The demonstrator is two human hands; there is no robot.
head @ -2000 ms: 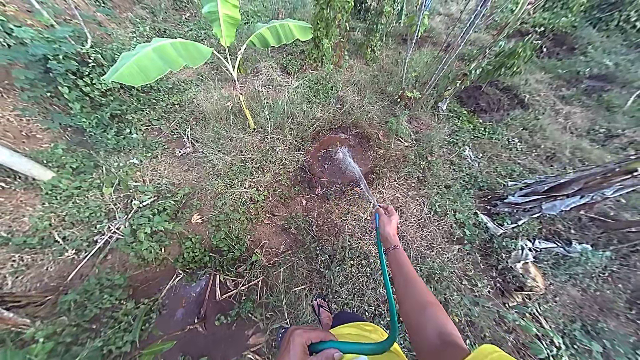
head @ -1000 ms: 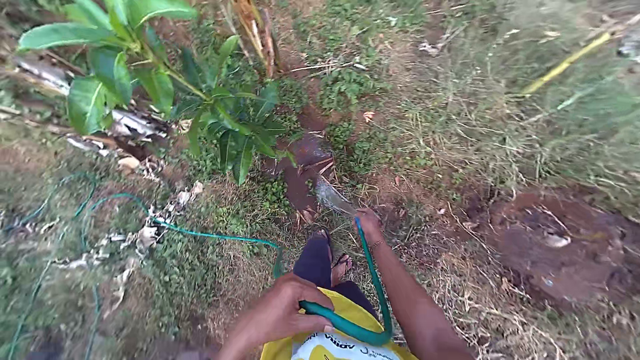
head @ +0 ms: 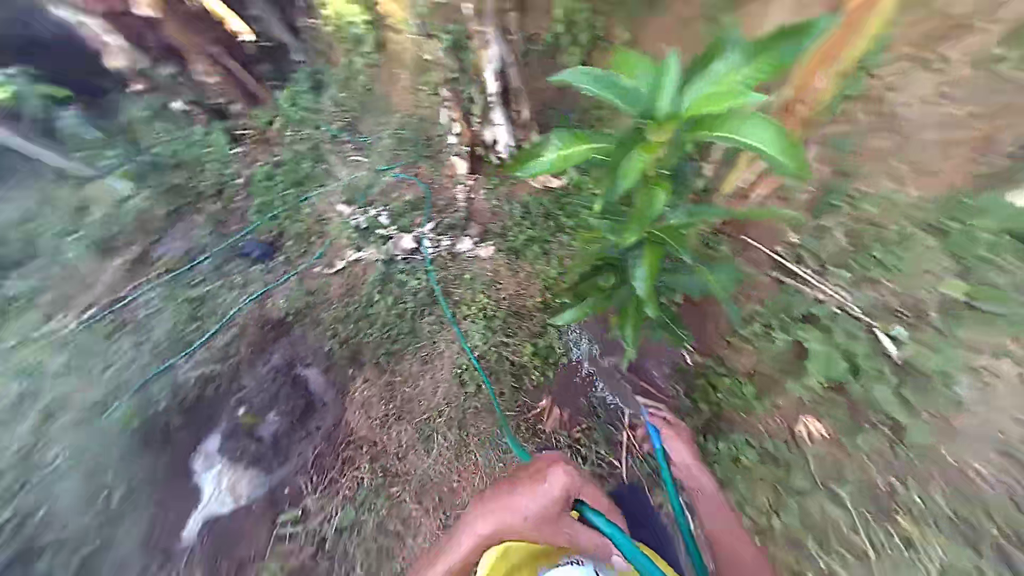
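Note:
My right hand [head: 670,442] grips the blue-tipped end of a green garden hose [head: 676,504], and water [head: 590,364] sprays from it onto wet soil beside a leafy young plant [head: 656,152]. Lower and to the left, my left hand [head: 544,504] is closed around another part of the same hose, near the yellow shirt. From there the hose [head: 460,328] runs away over the ground, up and to the left. The fingertips of my right hand are partly blurred.
More lengths of green hose [head: 216,328] lie across the weeds at left. A dark hollow [head: 280,432] with a pale object [head: 220,480] is at lower left. Dry stalks [head: 498,88] stand at the top, and a thin stick [head: 824,292] lies at right.
The view has swung far to the left, away from the round wet basin and banana plant. The spray now lands by the leafy plant. Both hands still hold the hose.

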